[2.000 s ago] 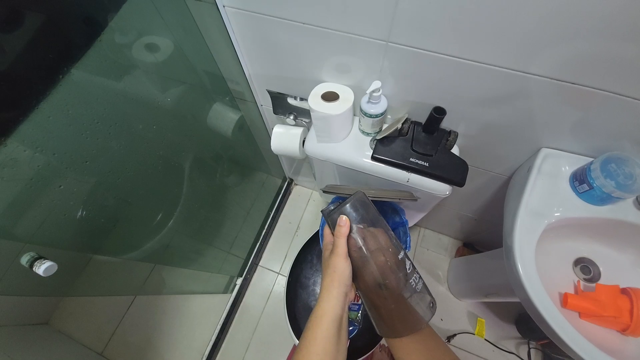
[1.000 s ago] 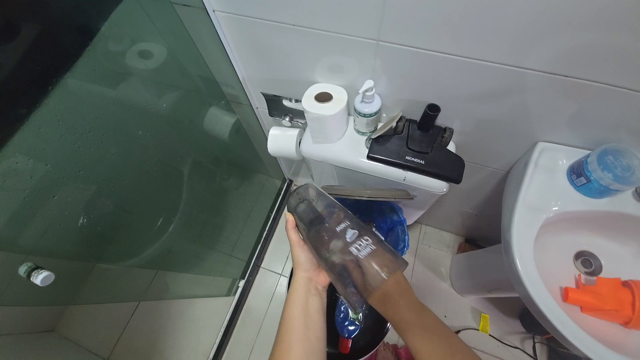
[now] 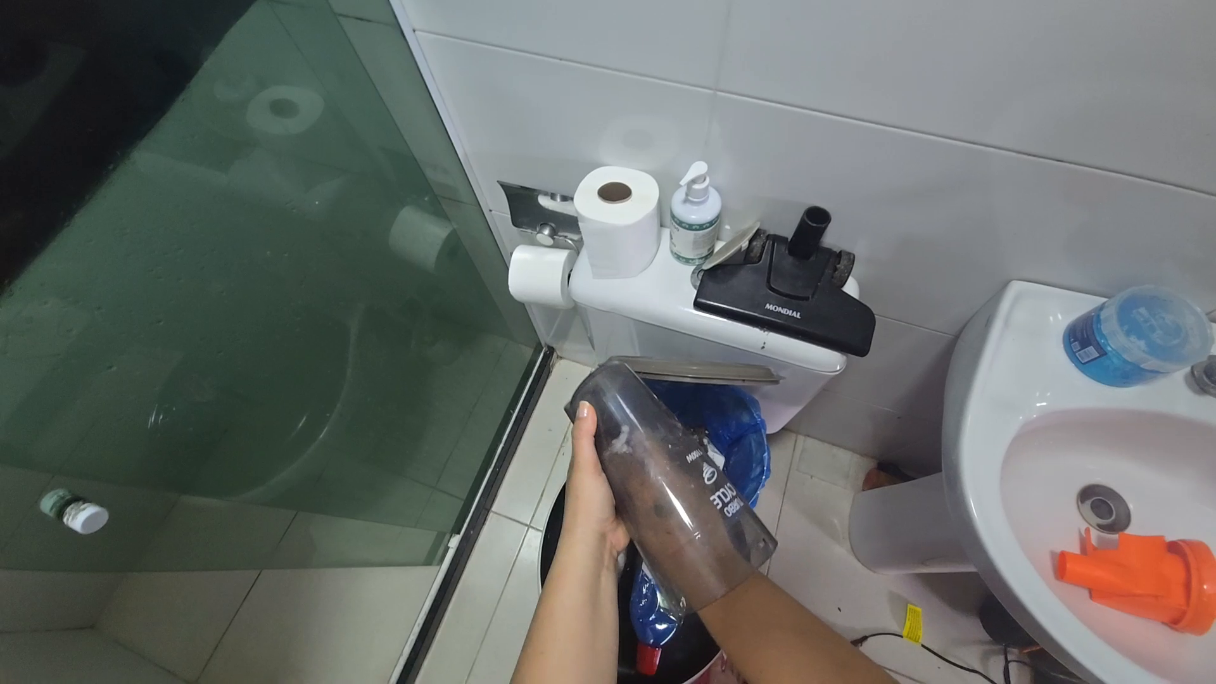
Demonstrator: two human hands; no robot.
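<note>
A smoky see-through plastic vacuum cleaner dust container [image 3: 676, 494] is held tilted in mid-air over a dark round basin [image 3: 554, 546]. My left hand [image 3: 594, 484] grips its far end from the left, thumb on the outer wall. My right hand [image 3: 655, 503] reaches inside through the near open end and shows dimly through the plastic; its fingers are hard to make out. Whitish residue or suds shows inside the far part. Below, in the basin, lies a blue bottle or pouch with a red cap [image 3: 654, 617].
A toilet tank [image 3: 646, 294] carries a toilet paper roll [image 3: 617, 223], a pump bottle [image 3: 695, 214] and a black Mondial floor nozzle [image 3: 787, 294]. A blue-lined bin [image 3: 741, 427] stands before it. Right, a sink [image 3: 978, 456] holds an orange plastic part [image 3: 1140, 579]. Shower glass [image 3: 285, 285] is left.
The container has turned and shifted in my hands; one second ago it lay farther left with its lettering more toward the camera. My right arm stays inside it.
</note>
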